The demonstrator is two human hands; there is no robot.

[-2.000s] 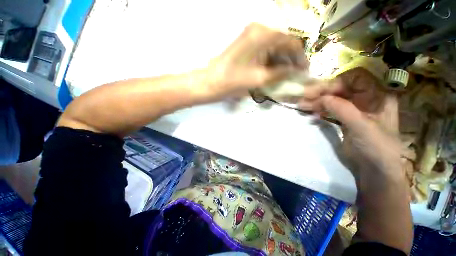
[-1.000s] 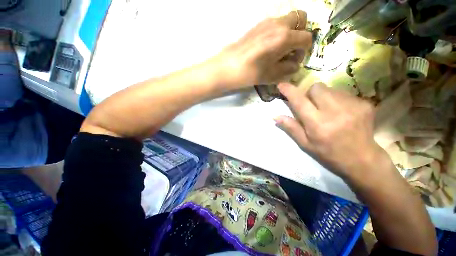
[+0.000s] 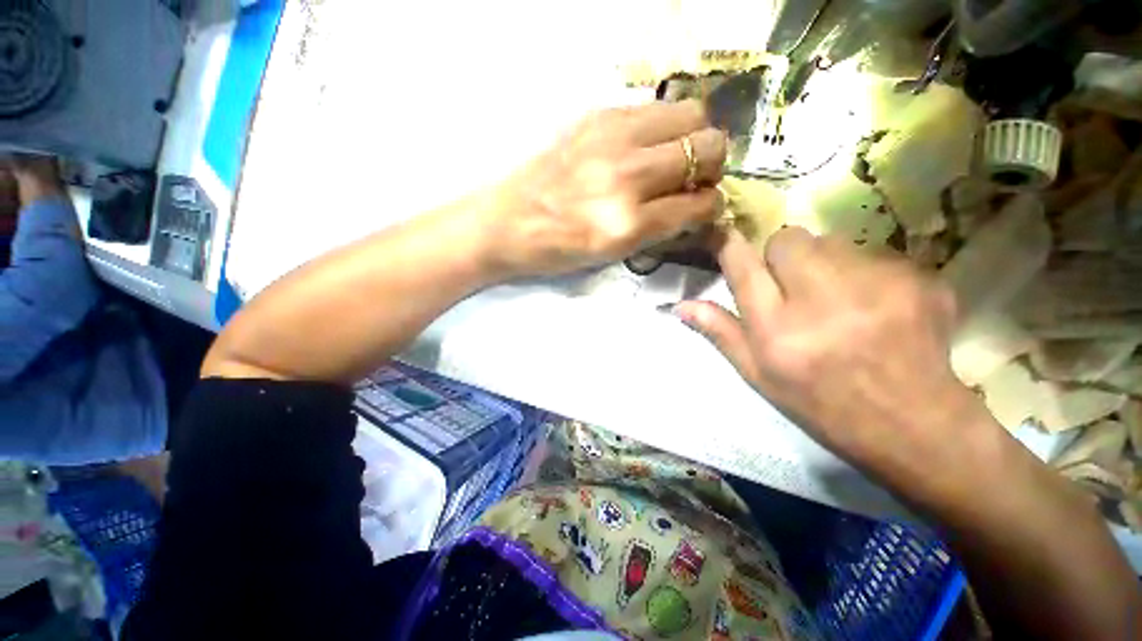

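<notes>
My left hand (image 3: 614, 188), with a ring, is over the near side of the machine bed, its fingertips curled together. My right hand (image 3: 833, 319) lies palm down beside it, index fingertip touching the left fingertips, thumb apart. A small bit of beige fabric (image 3: 729, 213) seems to show between the fingertips; most of it is hidden. The cream machine bed (image 3: 820, 200) has dark worn spots. The dark slide plate (image 3: 735, 100) and the bright needle plate (image 3: 773, 125) lie just beyond my left fingers. A dark loop fitting (image 3: 643, 264) shows at the bed's near edge.
A heap of beige pieces (image 3: 1064, 338) lies on the right. A white ribbed knob (image 3: 1021, 148) is at upper right under the machine head. The white table (image 3: 413, 113) has a blue edge strip at left. Blue baskets (image 3: 877, 564) stand below. Another person's blue sleeve (image 3: 44, 282) shows at left.
My left hand has moved back from the needle area toward the left and nearer me, uncovering the slide plate. My right hand stays at its fingertips. The view has shifted slightly.
</notes>
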